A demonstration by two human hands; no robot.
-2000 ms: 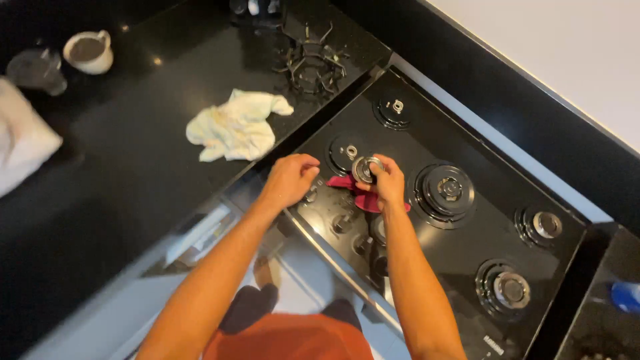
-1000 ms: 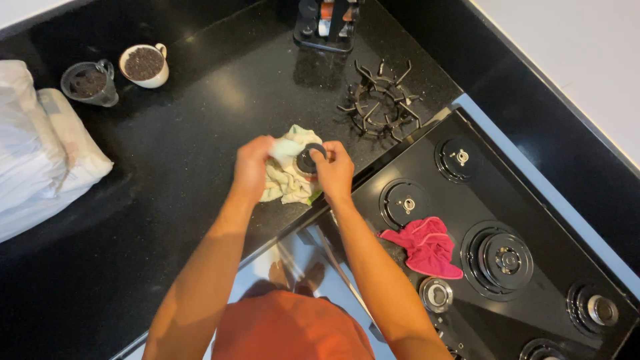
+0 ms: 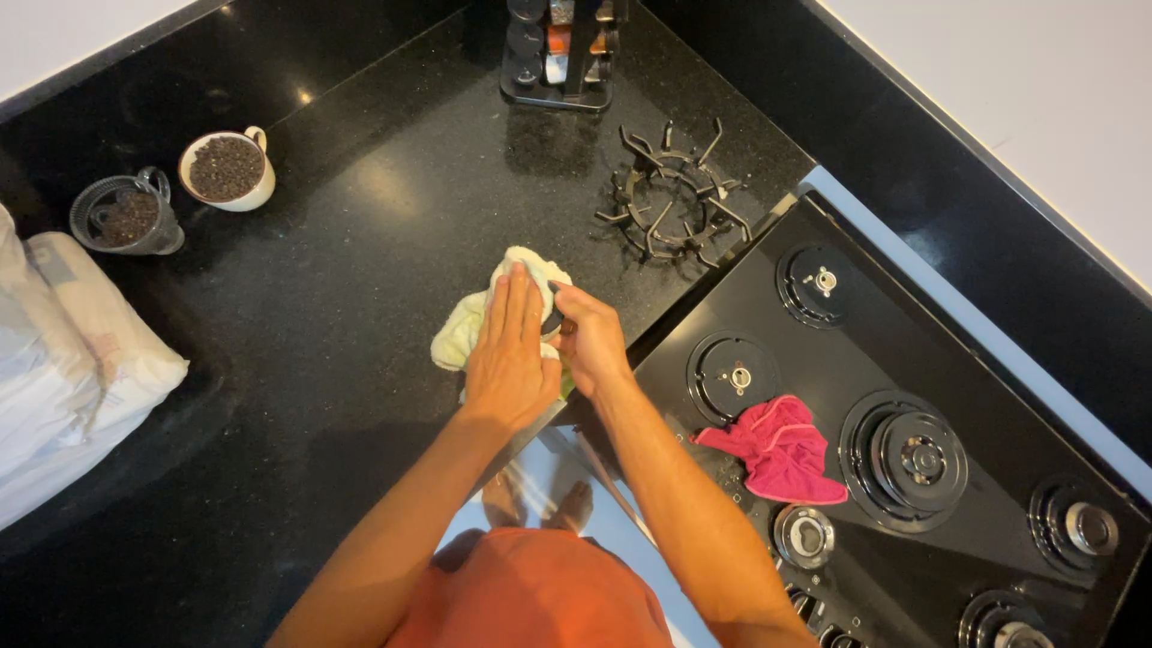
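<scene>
My right hand point(image 3: 589, 337) grips a round black burner part point(image 3: 553, 315), partly covered by cloth and fingers. With fingers extended together, my left hand point(image 3: 513, 355) presses a pale yellow-green cloth point(image 3: 463, 328) against that part, over the counter's front edge. Right of my hands, a crumpled pink cloth point(image 3: 783, 450) lies on the black gas cooktop point(image 3: 909, 333). Beside it are an uncovered burner base point(image 3: 733, 378) and, lower down, a metal burner piece point(image 3: 804, 536). A black pan support point(image 3: 675, 205) rests on the counter beyond my hands.
A spice rack point(image 3: 558, 94) stands at the back corner. Two cups with dark granular contents, one white point(image 3: 256, 193) and one clear glass point(image 3: 166, 236), stand at the left near white plastic bags point(image 3: 81, 360). The large central burner point(image 3: 922, 459) is on the cooktop.
Two seconds ago both hands were over the cooktop near the pink cloth; they moved left to the pale cloth on the counter. My left hand now lies flat on that cloth. The view has shifted.
</scene>
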